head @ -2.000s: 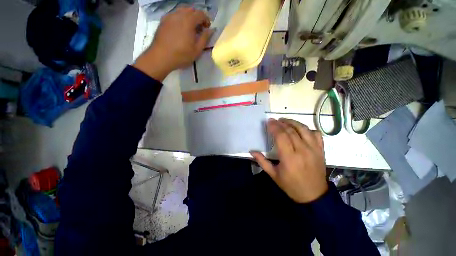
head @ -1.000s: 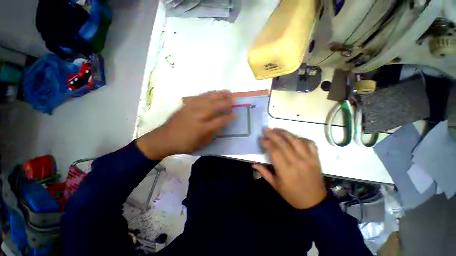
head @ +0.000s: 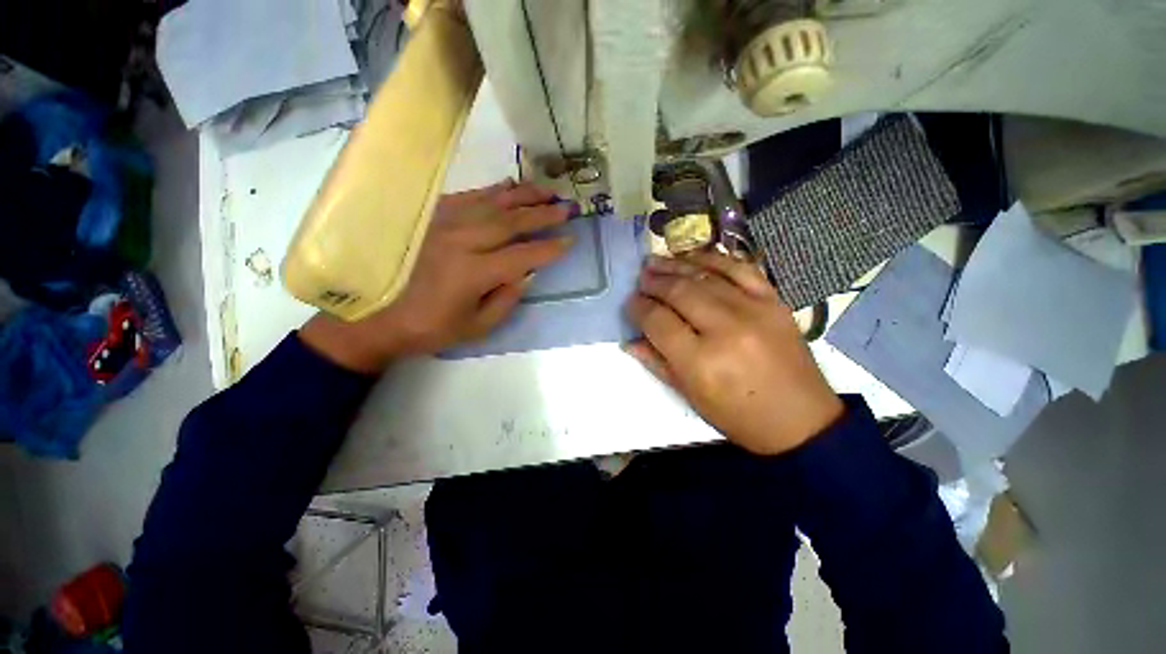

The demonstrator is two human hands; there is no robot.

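The folded sewing template [head: 537, 327] lies flat on the machine bed, with part of a dark-edged slot showing. Its far edge is at the needle area under the machine head, where the needle itself is hard to make out. My left hand [head: 467, 262] lies flat on the template's left part, fingers spread towards the needle area. My right hand [head: 722, 326] rests with bent fingertips at the template's right edge. Neither hand visibly grips anything. The orange band is not visible.
The yellowed machine attachment [head: 384, 166] stands left of the needle area. The dark textured fabric stack [head: 857, 205] lies right, covering most of the scissors. Light grey lining pieces [head: 1042, 307] lie at the right edge, grey pieces [head: 262, 58] at the far left. The tension dial [head: 783, 67] is above.
The folded template has moved from the table's front edge up to the needle area, with both hands on it. The view has shifted closer to the machine head.
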